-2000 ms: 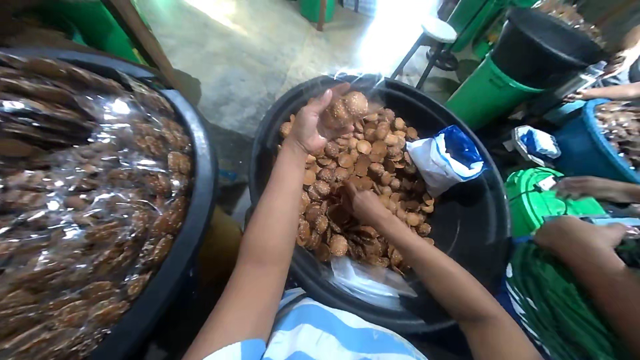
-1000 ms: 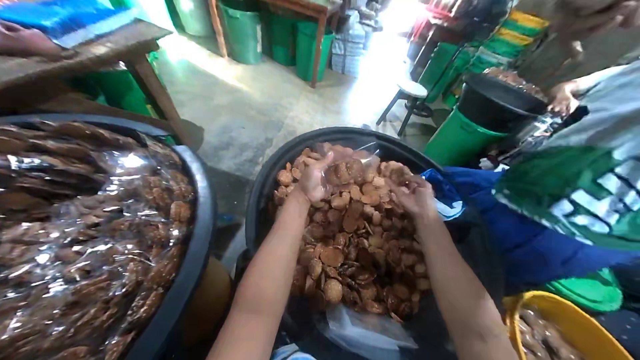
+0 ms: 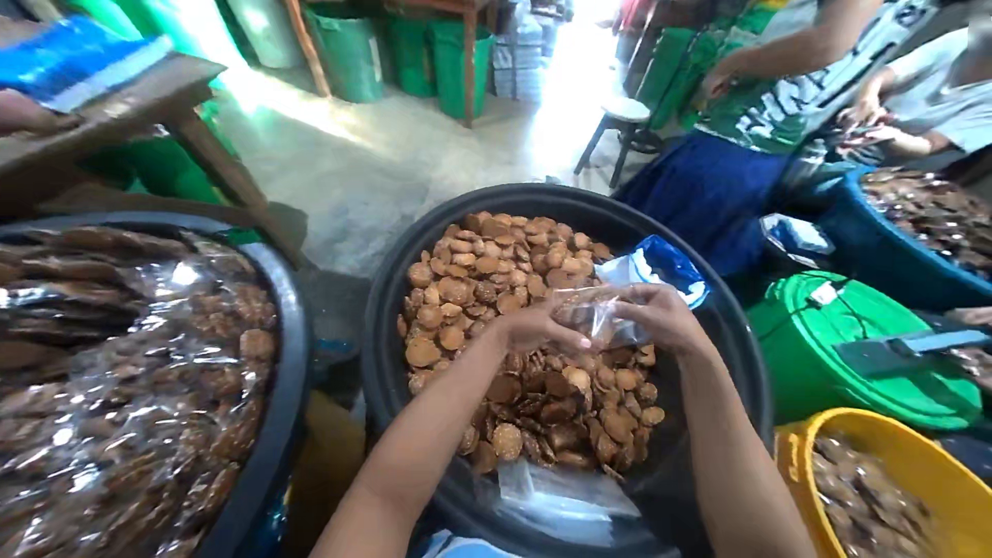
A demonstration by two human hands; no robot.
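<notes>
Both my hands hold a clear plastic bag [image 3: 601,322] over a large round black tub [image 3: 391,310]. My left hand [image 3: 542,325] grips the bag's left side, and my right hand [image 3: 659,314] has its right side; whether anything lies inside the bag is hard to tell. Beneath them, many round brown cookies [image 3: 496,263] are heaped in the tub. A blue and white plastic pack [image 3: 666,267] rests against the tub's right inner wall, just behind my right hand. Flat clear plastic bags [image 3: 566,500] lie at the near side of the tub.
At left stands a black tub [image 3: 291,341] of bagged cookies, with a wooden table [image 3: 116,93] behind it. To the right are a green lidded bin [image 3: 868,341], a yellow bucket [image 3: 821,434] and a blue tub [image 3: 876,225]. A stool [image 3: 624,110] and two people stand beyond.
Two seconds ago my left hand held cookies and my right was in the heap. My hands have since come together on the bag, over the tub's right half. The view has shifted.
</notes>
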